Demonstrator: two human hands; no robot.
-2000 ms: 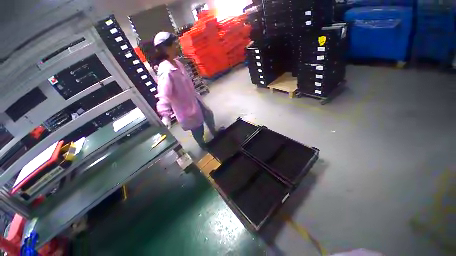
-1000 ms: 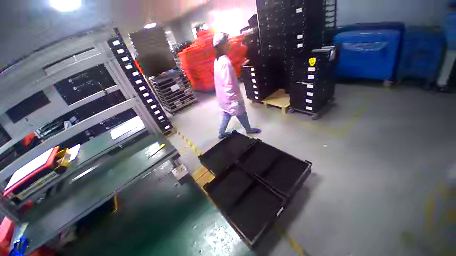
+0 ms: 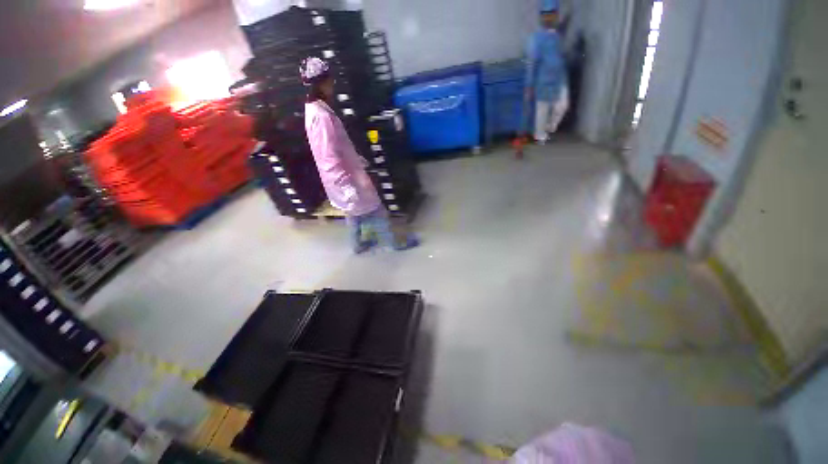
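Neither of my hands is in view. Part of a pink sleeve or smock shows at the bottom edge. Nearest in front of me, several black totes (image 3: 349,362) sit side by side low over the floor, with a wooden pallet (image 3: 221,426) showing at their left. I cannot tell what the totes hold. The corner of a green-topped bench (image 3: 45,412) shows at the lower left, with a small yellow thing on it, blurred.
A person in a pink smock (image 3: 340,163) stands or walks beyond the totes. A person in blue (image 3: 547,77) is by the far wall. Black tote stacks (image 3: 304,54), red-orange stacks (image 3: 172,159), blue bins (image 3: 440,113), a red bin (image 3: 676,201) and a door (image 3: 781,199) surround the floor.
The view has swung to the right; the bench has mostly left the picture and the door and red bin have appeared. The person in pink has walked on past the black stacks.
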